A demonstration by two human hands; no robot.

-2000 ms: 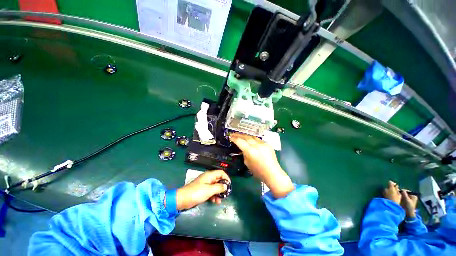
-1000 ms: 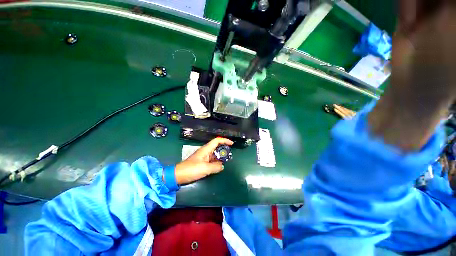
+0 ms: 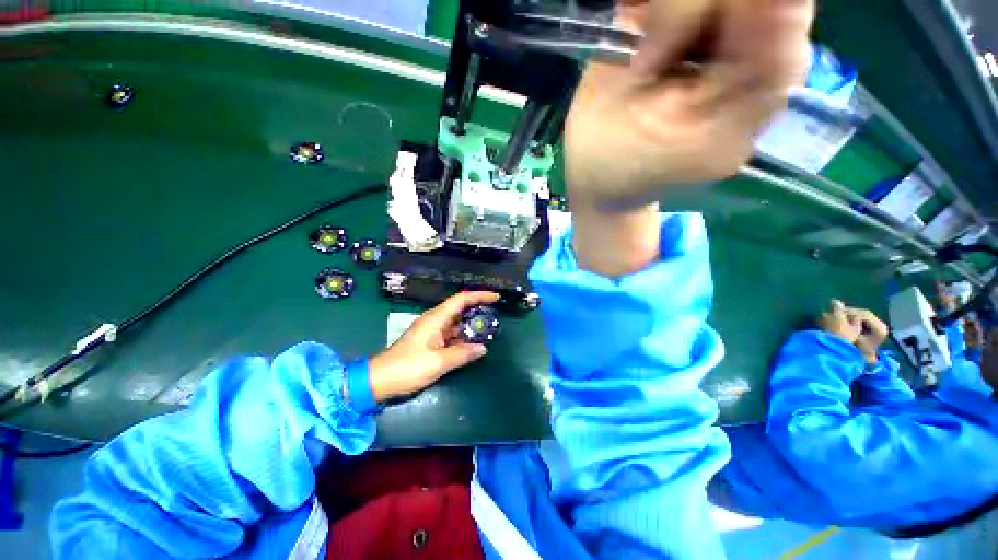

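A black press fixture (image 3: 460, 279) stands on the bench, with a pale green plate (image 3: 471, 148) and a clear block (image 3: 490, 213) at its middle. My left hand (image 3: 429, 348) holds a round module (image 3: 479, 324) by its edge in the fingertips, just in front of the base. My right hand (image 3: 689, 104) is raised high at the upper right of the fixture, large and blurred. It covers part of the fixture's upper arm; its grip cannot be made out. A cream strip (image 3: 407, 202) lies on the left of the base.
Several round modules (image 3: 335, 283) lie left of the fixture on the green bench (image 3: 164, 208). A black cable (image 3: 235, 254) with a white tag runs left. A white card (image 3: 402, 327) lies by my left hand. Another person's hands (image 3: 854, 326) and blue sleeves are at the right.
My right hand left the clear block, swung out to the right, and is now raised by the fixture's upper arm. The clear block is lower. My left hand still holds the module.
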